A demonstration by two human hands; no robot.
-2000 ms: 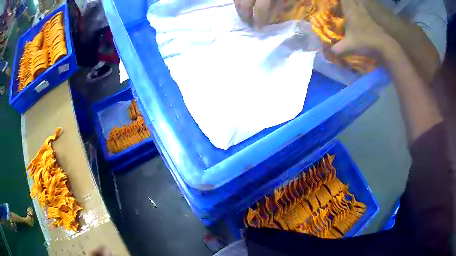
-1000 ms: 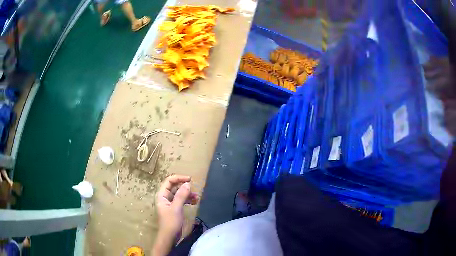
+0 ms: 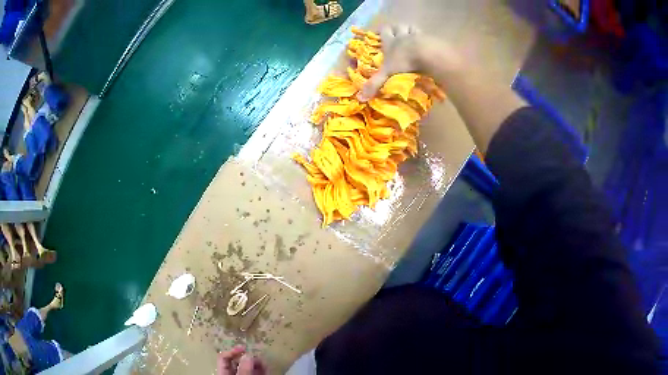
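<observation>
A loose pile of orange strap pieces (image 3: 359,146) lies fanned on the tan bench (image 3: 209,212). My right hand (image 3: 399,62) reaches in from the right and lies over the far end of the pile. It is blurred, and whether its fingers grip any pieces cannot be told. My left hand (image 3: 240,362) is at the bottom edge, cut off, with only curled fingers showing; its palm is hidden. Between my left hand and the pile, a pale oval item (image 3: 236,302) with thin pale strands lies on a dark stained patch.
A small white pot (image 3: 181,286) and a pointed white bottle (image 3: 142,315) stand near the bench's left edge, by a pale post (image 3: 102,355). Stacked blue crates (image 3: 465,267) are at the right, below my right arm. People's legs and feet show at the left and top.
My view has turned from the blue crate back to the bench. My right hand has come onto the orange pile. My left hand now shows only at the bottom edge.
</observation>
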